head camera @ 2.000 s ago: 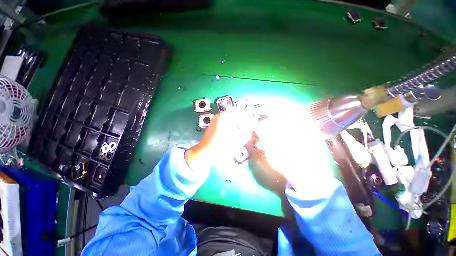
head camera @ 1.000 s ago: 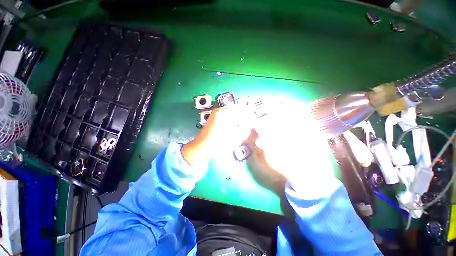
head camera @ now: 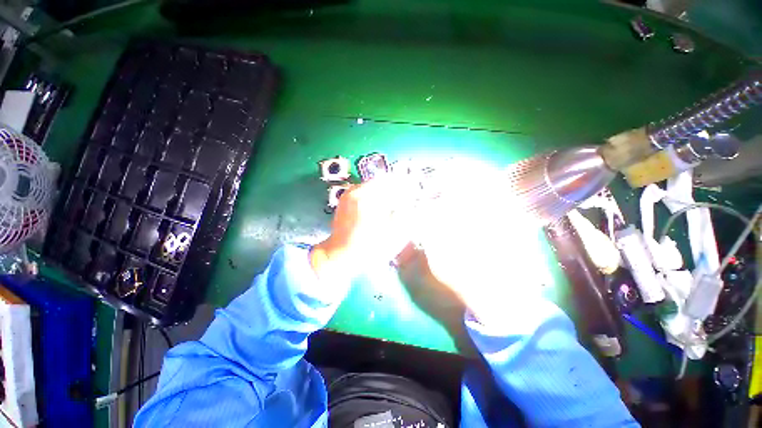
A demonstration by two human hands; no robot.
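Small square modules lie on the green bench mat: two pale amber ones with dark round holes, the upper one (head camera: 335, 169) fully seen and the lower one (head camera: 337, 196) partly behind my left hand. A dark module with a silver rim (head camera: 372, 165) lies to their right, just above my left hand. My left hand (head camera: 349, 230) reaches into the lamp glare, its fingertips washed out. My right hand (head camera: 434, 272) is in the glare too, low and close to my left hand, mostly washed out. What either hand holds cannot be seen.
A metal gooseneck lamp (head camera: 564, 180) shines from the right. A large black blister tray (head camera: 180, 125) with a few small rings in its near corner lies left. A white fan (head camera: 18, 188) stands far left. White tangled fittings (head camera: 639, 263) and a long black tool (head camera: 585, 288) lie right.
My right hand has moved slightly left and toward me. The square module that lay on the mat between my hands no longer shows. My left hand has barely moved.
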